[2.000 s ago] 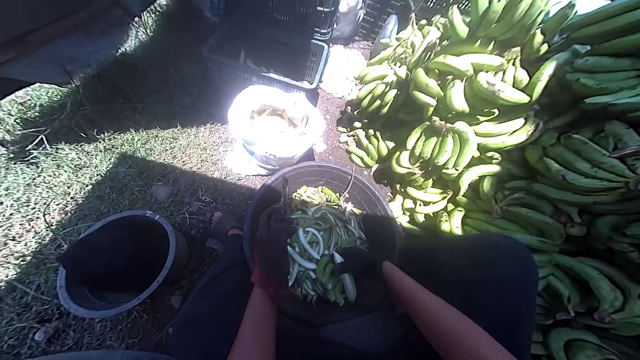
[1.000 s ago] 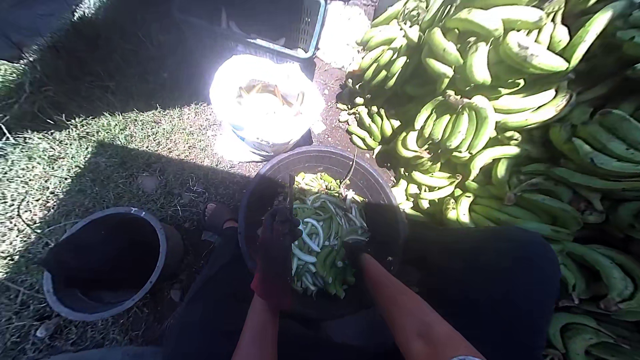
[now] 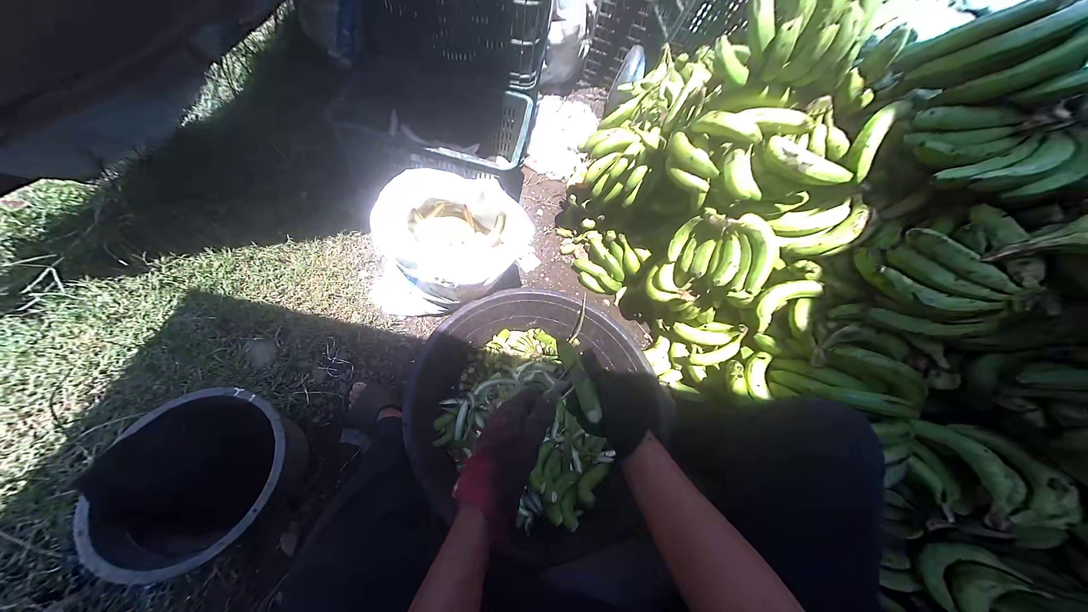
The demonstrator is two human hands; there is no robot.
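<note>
Between my knees stands a round dark plastic basin (image 3: 544,299) with green banana peels (image 3: 501,382) and small green pieces in it. My left hand (image 3: 510,450), in a dark and red glove, lies over the peels with its fingers near the basin's middle; shade hides what it may hold. My right hand (image 3: 625,408), in a black glove, is at the basin's right side with a green banana (image 3: 582,387) at its fingers. The banana slants upright between the two hands.
Heaped green banana bunches (image 3: 722,255) fill the right side. A white sack (image 3: 450,255) stands beyond the basin, plastic crates (image 3: 510,127) behind it. On the grass at left is a dark tub (image 3: 276,459). My foot (image 3: 370,404) is beside the basin.
My left hand has moved from the basin's left side in over the peels. My right hand has come up along the right side, and a green banana now shows at it.
</note>
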